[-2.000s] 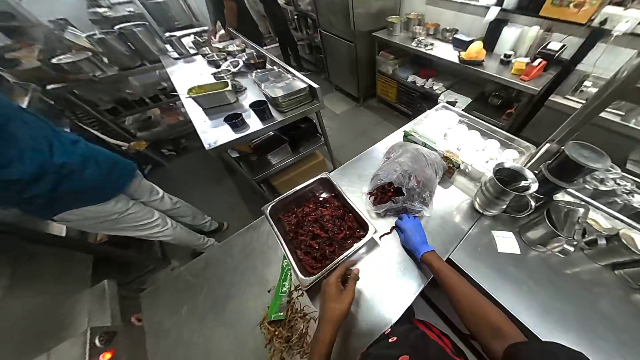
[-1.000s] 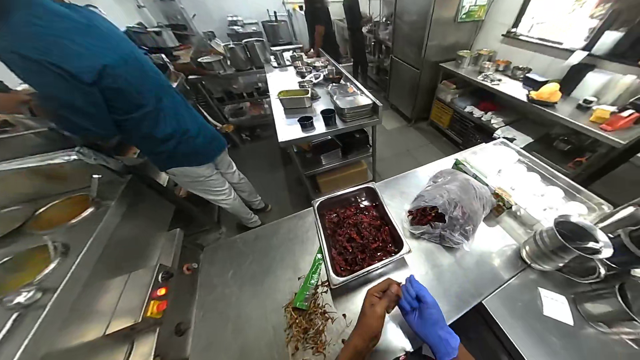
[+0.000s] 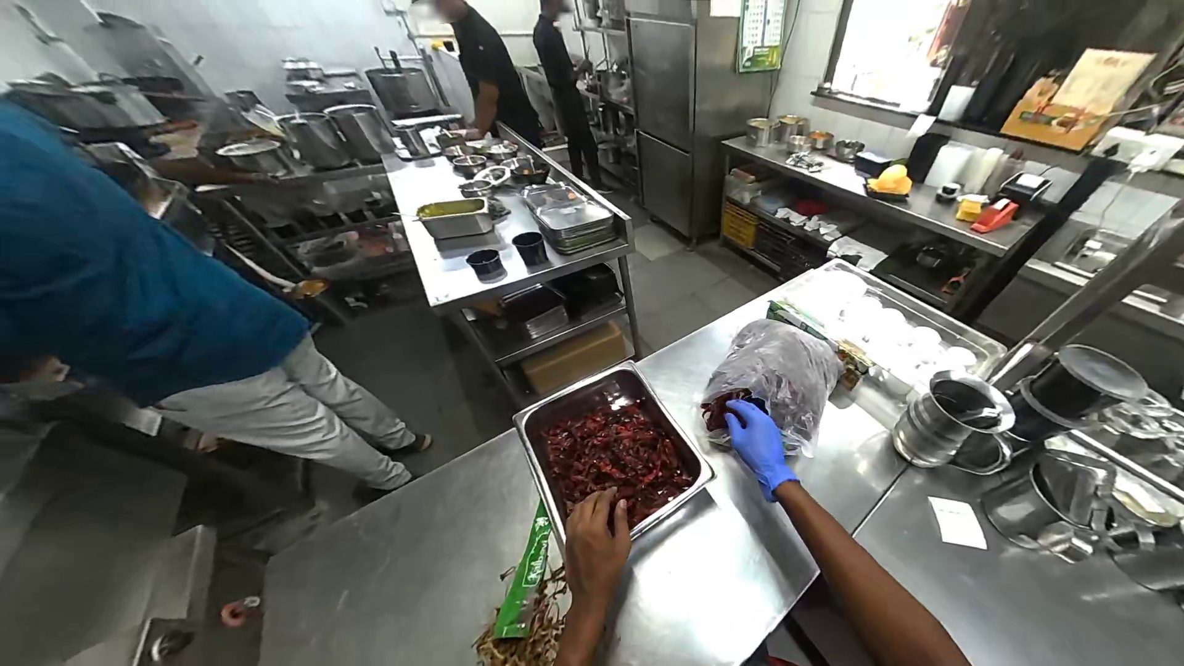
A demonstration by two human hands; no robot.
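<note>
Dried red chillies fill much of a rectangular steel pan on the steel counter. Over the pan's near edge rests my bare left hand, its fingertips at the chillies; whether it holds one is not clear. My right hand, in a blue glove, reaches into the mouth of a clear plastic bag that holds more dark red chillies; its fingertips are partly hidden there. Below the pan, a green packet lies beside a heap of chilli stems.
A clear tray of white round items stands behind the bag. Steel jugs and a paper slip are at the right. A person in a blue shirt stands at the left; two people are farther back near a steel table.
My hands were together in front of the pan one second ago; they have parted, the left to the pan's edge and the gloved right to the bag's mouth.
</note>
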